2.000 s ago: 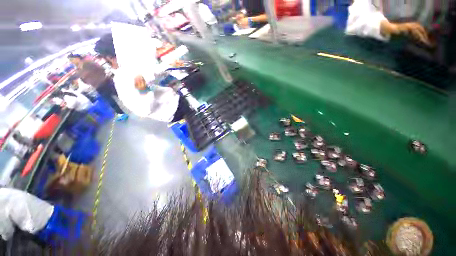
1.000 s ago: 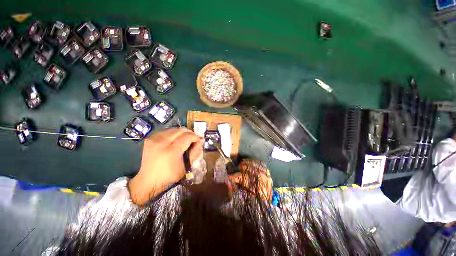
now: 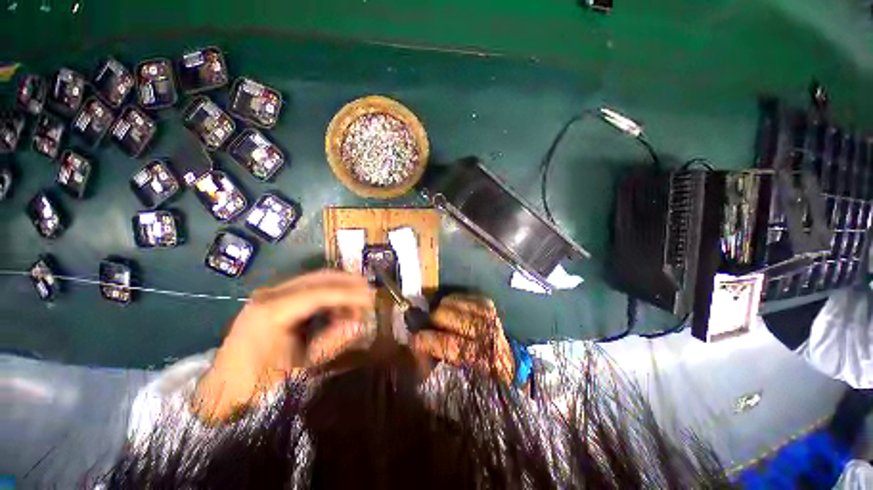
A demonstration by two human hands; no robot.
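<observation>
A small black housing [image 3: 380, 258] sits between two white pads on the tan wooden jig [image 3: 428, 230]. My right hand [image 3: 469, 330] grips a soldering iron [image 3: 414, 316] with a dark handle; its metal tip points into the housing. My left hand [image 3: 287, 325] is at the jig's left front, fingers bent; hair and shadow hide its fingertips, so I cannot tell what it holds. A thin pale solder wire [image 3: 182, 291] runs in from the left edge toward my left hand. Hair covers the bottom of the view.
Several loose black housings [image 3: 156, 228] lie on the green mat at left. A round tan bowl of metal shavings [image 3: 378, 148] stands behind the jig. A tilted black frame [image 3: 507, 222] stands right of it, with a white tissue [image 3: 546, 279]. A black ribbed box [image 3: 660, 239] and a black grid tray [image 3: 825, 206] are farther right.
The view has shifted, so the jig and bowl appear farther left. The black stick seen in my left hand earlier no longer shows. The iron still reaches the housing on the jig.
</observation>
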